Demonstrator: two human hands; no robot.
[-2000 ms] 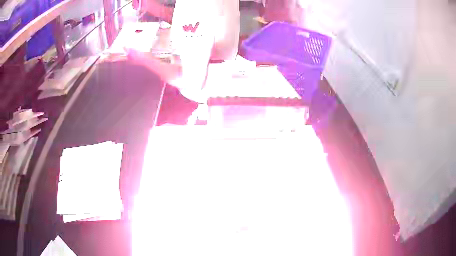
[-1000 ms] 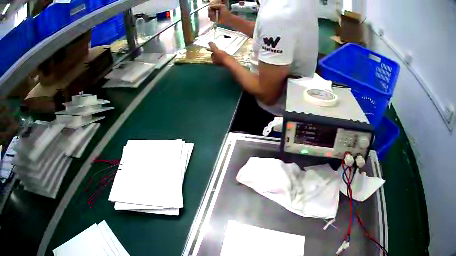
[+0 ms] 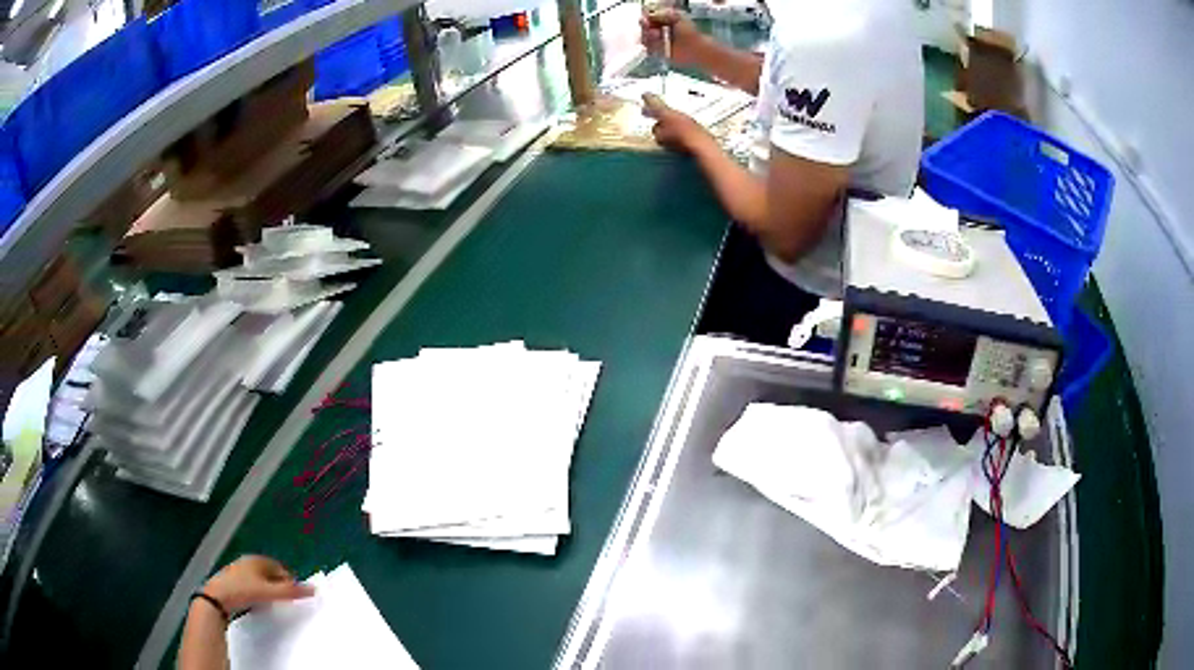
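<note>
My left hand [image 3: 255, 588], with a dark band at the wrist, is at the bottom left. Its fingers are on the top edge of a white panel [image 3: 343, 628] that the lower picture edge cuts off. A stack of white panels [image 3: 474, 442] lies on the green bench just beyond, with thin red lead wires [image 3: 338, 458] sticking out at its left. The framed light box [image 3: 681, 576] is at the right, its surface grey with a bright glare. My right hand is not in view.
The bench tester [image 3: 949, 314] with a tape roll [image 3: 934, 251] stands behind a crumpled white cloth [image 3: 858, 478]. Red and dark cables [image 3: 995, 550] hang from it. Fanned panel stacks [image 3: 177, 393] are at left. A person [image 3: 838, 144] works ahead beside a blue crate [image 3: 1028, 190].
The pink-white glare of the first frame is gone. The view has shifted left since one second ago. My left hand has come in at the lower panels, and the white panel on the light box is out of view.
</note>
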